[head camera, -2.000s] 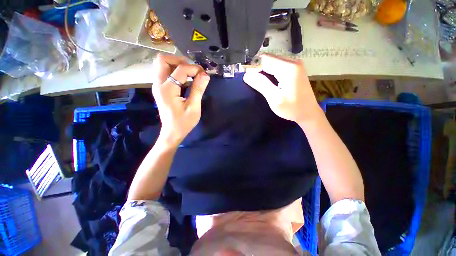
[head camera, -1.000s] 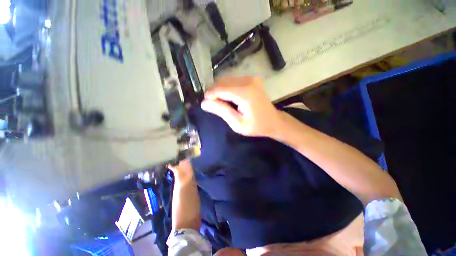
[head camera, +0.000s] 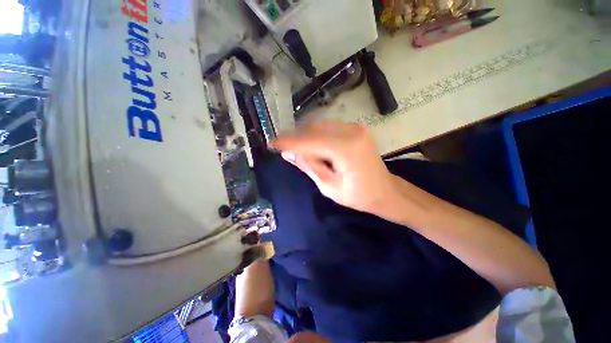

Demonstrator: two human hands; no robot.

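Note:
The dark garment [head camera: 375, 268] lies over the lap, its upper end running in under the white machine head [head camera: 161, 194] lettered "Button". The metal clamp [head camera: 258, 220] shows at the head's right edge, with dark cloth beside it. My right hand [head camera: 342, 157] is slightly blurred, its thumb and fingers pinching the garment's upper edge close to the machine's metal parts. My left hand is hidden behind the machine head. Only the left forearm [head camera: 254, 291] and its sleeve show below the head. Any button in the clamp is too small to tell.
Black-handled levers [head camera: 379, 86] stand right of the head, beside a white control box [head camera: 335, 27]. Reddish snips [head camera: 452, 28] and a bag of gold-brown buttons [head camera: 422, 13] lie on the table [head camera: 522, 74]. The blue crate [head camera: 519, 174] stands at the right.
The view has swung left and leaned closer to the machine's side, so the head covers my left hand. My right hand remains at the cloth's upper edge.

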